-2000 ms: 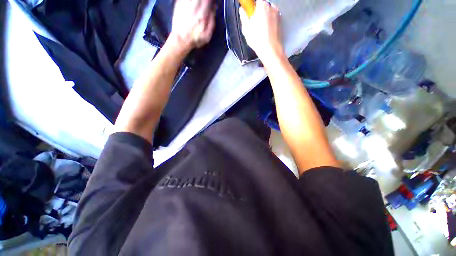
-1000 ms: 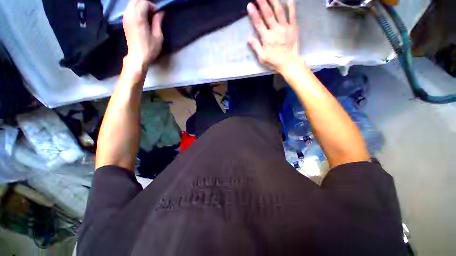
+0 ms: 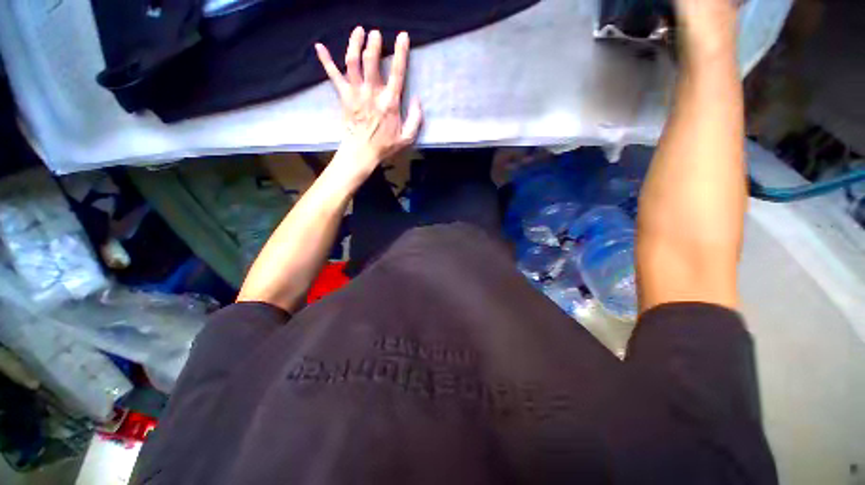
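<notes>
A dark garment (image 3: 256, 62) lies on the white pressing table cover (image 3: 512, 85) at the upper left, with a strip of pale blue lining at the top edge. My left hand (image 3: 373, 109) is spread open, palm down, with its fingertips at the garment's lower edge. The steam iron (image 3: 634, 19) stands on the cover at the upper right, cut off by the top edge. My right hand (image 3: 707, 8) is beside the iron, mostly cut off by the top edge; its fingers and grip are hidden.
Below the table are clear and blue plastic bottles or bags (image 3: 602, 251), a red item (image 3: 328, 282), and plastic bags (image 3: 57, 242) at the left. A teal hose (image 3: 806, 190) runs at the right. The table's front edge lies just before my body.
My left hand has moved right and opened flat, letting go of the garment. My right hand has left the garment's right end and moved up and right to the iron.
</notes>
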